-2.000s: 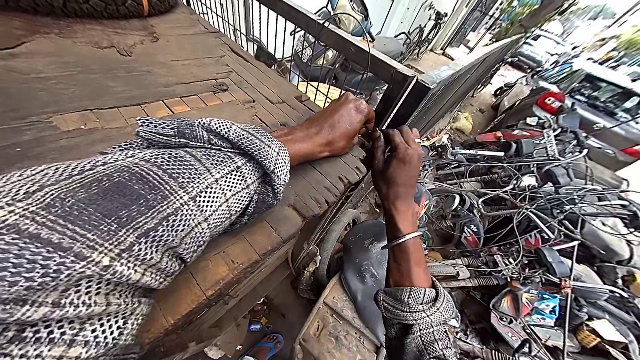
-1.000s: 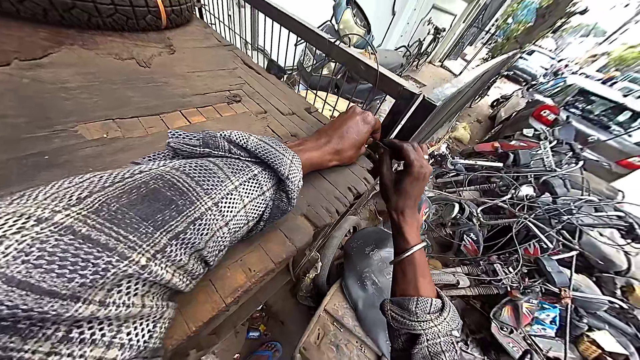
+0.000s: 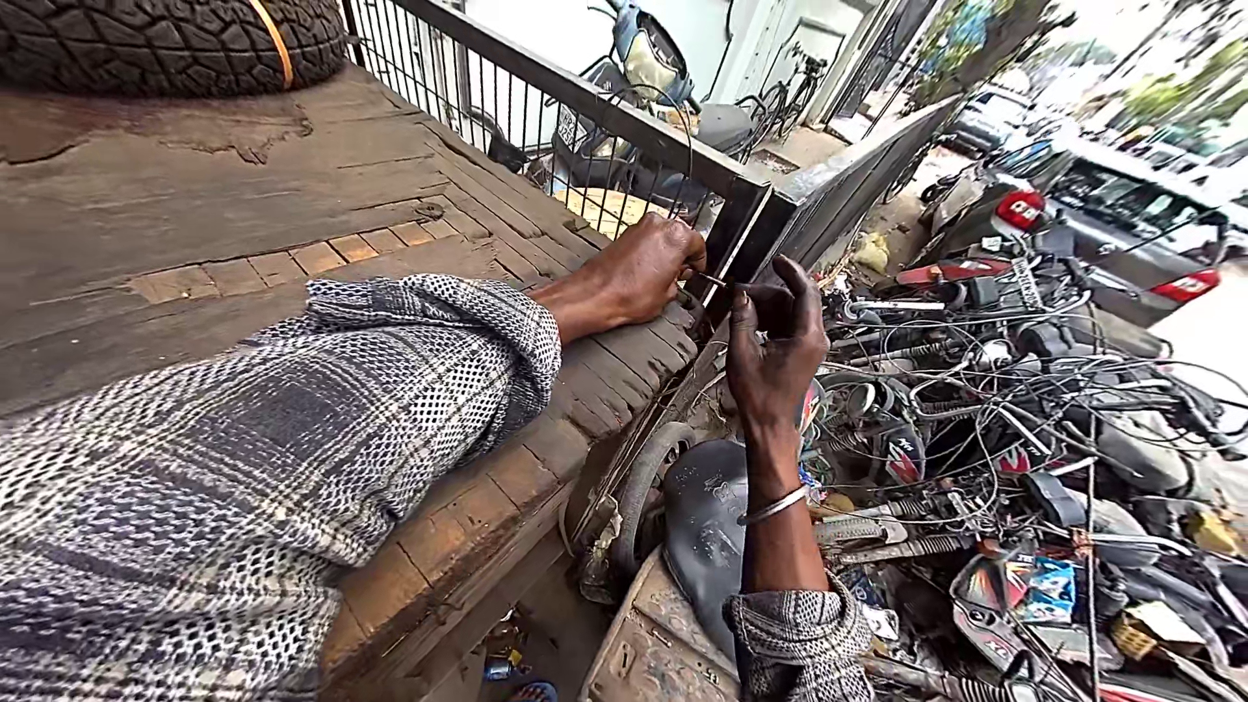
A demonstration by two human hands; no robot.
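My left hand (image 3: 648, 268) is closed as a fist at the corner of a black metal gate frame (image 3: 746, 229), over the worn wooden tabletop's edge (image 3: 634, 361). A thin dark strand, seemingly wire (image 3: 713, 280), sticks out of its fingers toward my right hand (image 3: 775, 336). The right hand, with a metal bangle (image 3: 777, 504) at its wrist, is raised just right of the frame; its index finger arches away from the thumb. Whether its thumb and other fingers pinch the strand's end cannot be told. What lies inside the left fist is hidden.
A tyre (image 3: 175, 49) lies on the tabletop at the upper left. Behind the barred railing stands a scooter (image 3: 653, 68). Motorcycle parts and tangled cables (image 3: 975, 390) are heaped at the right, near a parked car (image 3: 1121, 224). A black seat (image 3: 707, 531) is below my right hand.
My right index finger has lifted away from the thumb, and the thin strand between the hands now shows. The left hand remains at the frame corner. The view has shifted somewhat.
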